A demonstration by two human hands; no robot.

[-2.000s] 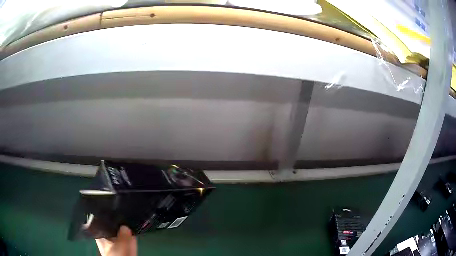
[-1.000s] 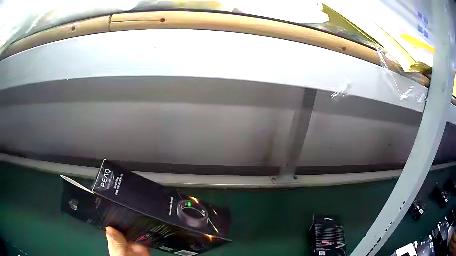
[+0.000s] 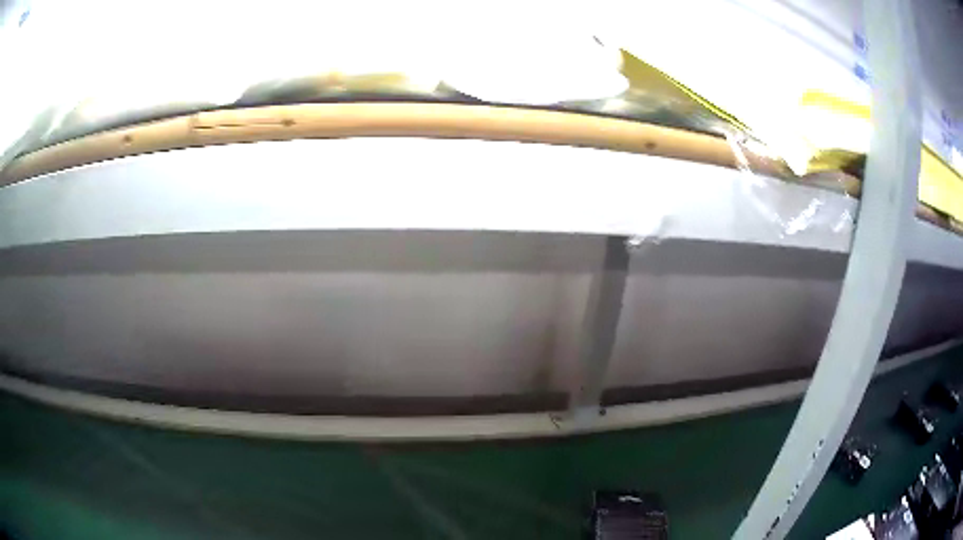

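A black printed retail box lies on the green belt at the bottom edge of the head view, right of the middle. Its lower part is cut off by the frame. Neither of my hands is in the picture, and the box that was held earlier is not in view.
A grey-white shelf with a wooden edge spans the view above the belt. Yellow sheets and clear film lie at its right. A pale metal post rises at the right. Several small black boxes lie beyond it.
The hand and the open-flapped black box it held have left the picture. The view has tilted up, so the shelf and the box on the belt sit lower in the frame.
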